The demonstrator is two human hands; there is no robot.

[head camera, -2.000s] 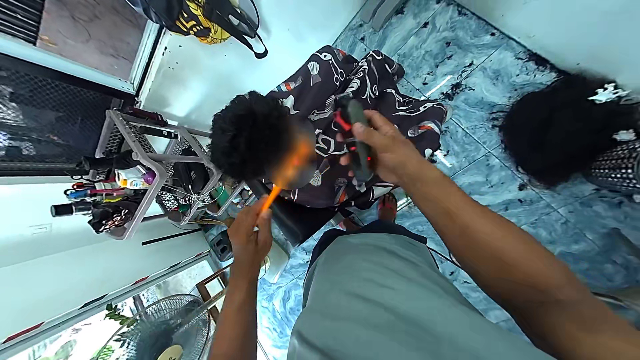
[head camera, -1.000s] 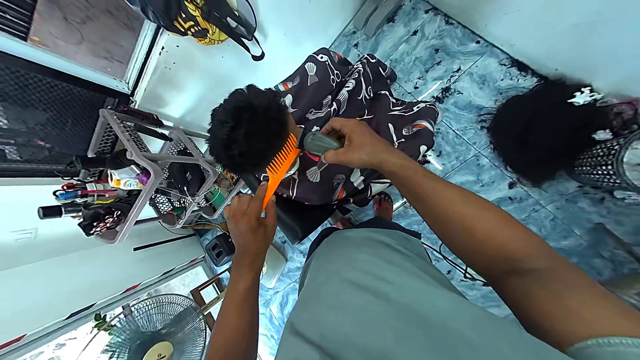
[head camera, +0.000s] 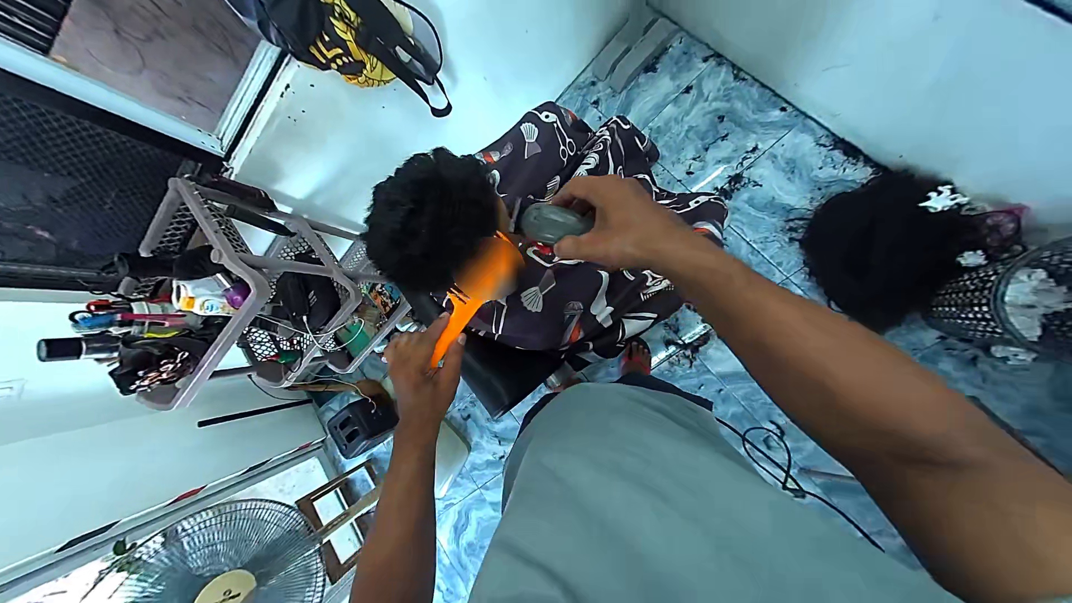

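Observation:
A seated person with dark curly hair [head camera: 431,222] wears a dark barber's cape [head camera: 544,301] printed with scissors and brushes. My left hand [head camera: 423,368] grips the handle of an orange comb [head camera: 469,310], whose toothed part lies against the side of the head and is partly blurred. Held in my right hand [head camera: 620,222] is a dark grey hair clipper [head camera: 553,224], close to the head just above the comb's far end. The clipper's blade is hidden from view.
A grey tiered rack [head camera: 251,272] with bottles and tools stands at the left. A fan [head camera: 243,557] is at the lower left. Cut hair [head camera: 737,180] lies on the tiled floor, a large dark hair pile [head camera: 879,247] beside a mesh basket [head camera: 971,293]. A black cable [head camera: 787,477] runs below.
Two seconds ago the clipper was apart from the head, its underside turned to view; since then my right hand has turned it and brought it to the comb. The comb has changed its tilt.

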